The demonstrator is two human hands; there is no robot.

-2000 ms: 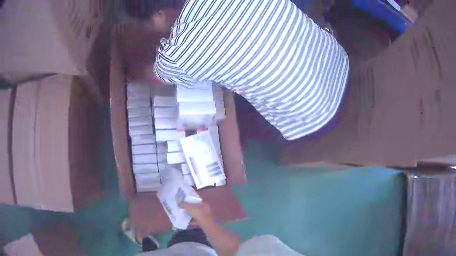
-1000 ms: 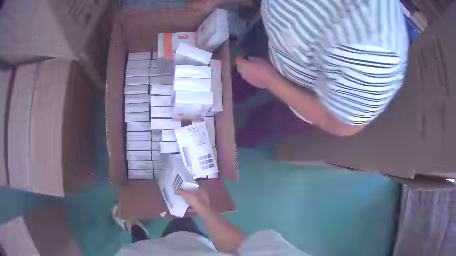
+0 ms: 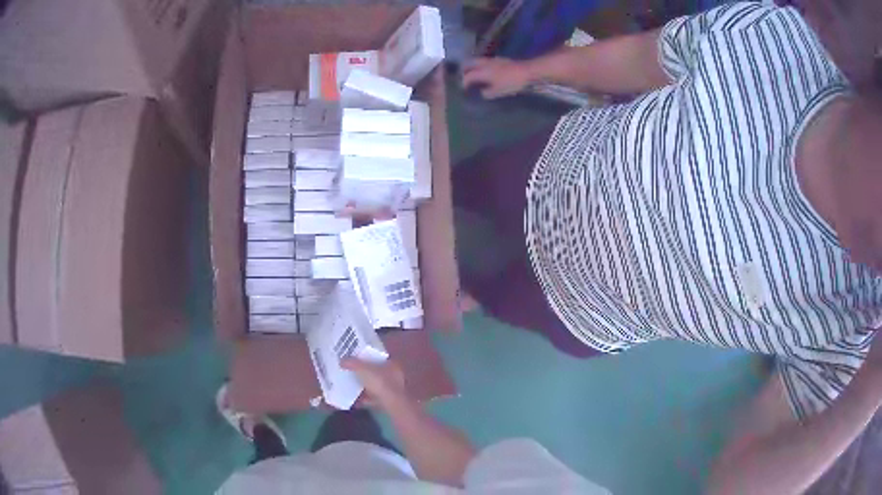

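My right hand (image 3: 375, 379) grips a white product box (image 3: 337, 340) with dark printed lines, over the near end of the open master carton (image 3: 441, 232). Another labelled white box (image 3: 382, 274) lies tilted just beyond it. Slim white unit cartons (image 3: 270, 213) stand edge-on in a row along the carton's left side. More lie in the middle, with a raised stack (image 3: 375, 145) at the right. A larger box with an orange band (image 3: 338, 72) and a tilted white box (image 3: 416, 45) are at the far end. My left hand is not in view.
A person in a striped shirt (image 3: 677, 193) is at the right, one hand (image 3: 498, 77) near the carton's far right rim. The near carton flap (image 3: 271, 372) is folded outward. Closed cartons (image 3: 73, 232) stand at the left. My shoe (image 3: 247, 421) shows below the flap.
The other person, first bent over the carton, has moved right and straightened, uncovering its far end. My right hand keeps hold of the same box, with little movement.
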